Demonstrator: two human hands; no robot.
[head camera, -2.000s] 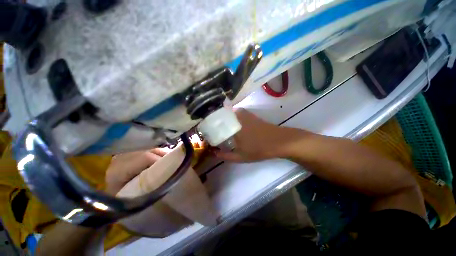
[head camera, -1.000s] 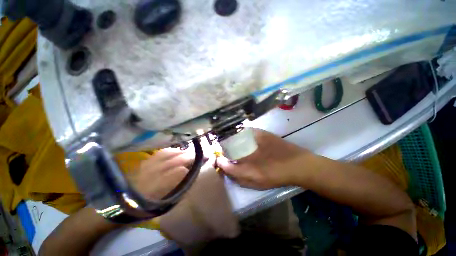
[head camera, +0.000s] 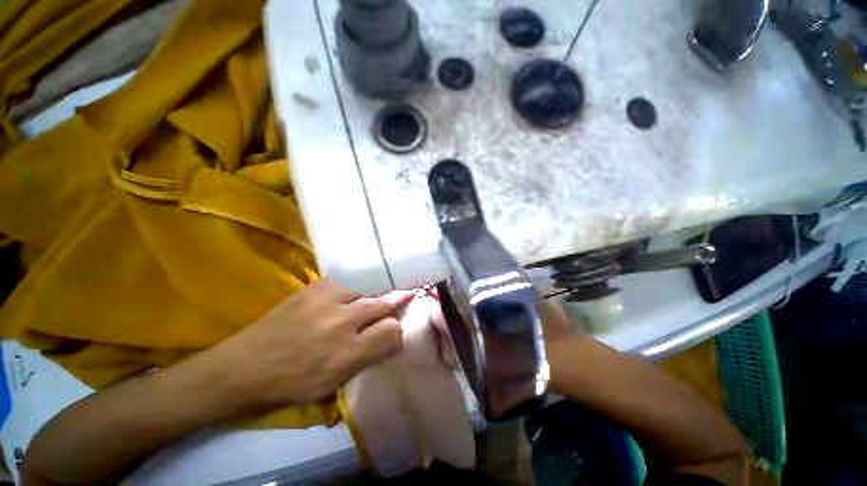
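Note:
A mustard-yellow garment (head camera: 152, 247) lies in folds left of the white machine head (head camera: 532, 161). A pale cream-pink strip with a yellow edge (head camera: 404, 408) hangs over the table's front edge. My left hand (head camera: 323, 337) has its fingertips on the upper end of this strip, beside the needle area. My right hand (head camera: 556, 332) is mostly hidden behind the shiny curved metal guard (head camera: 509, 351); a fingertip shows at the strip, and its grip cannot be told. The needle and presser foot are hidden behind the head and guard.
A dark phone (head camera: 746, 256) lies at the table's right front edge. A green mesh basket (head camera: 756, 380) with yellow cloth stands below it. White strips (head camera: 846, 237) hang at the far right. More yellow and greyish cloth (head camera: 105, 52) is piled at the back left.
The view has swung left and over the machine head, so more yellow cloth shows and the snips are out of sight. My left hand has its fingertips together on the strip, no longer spread flat.

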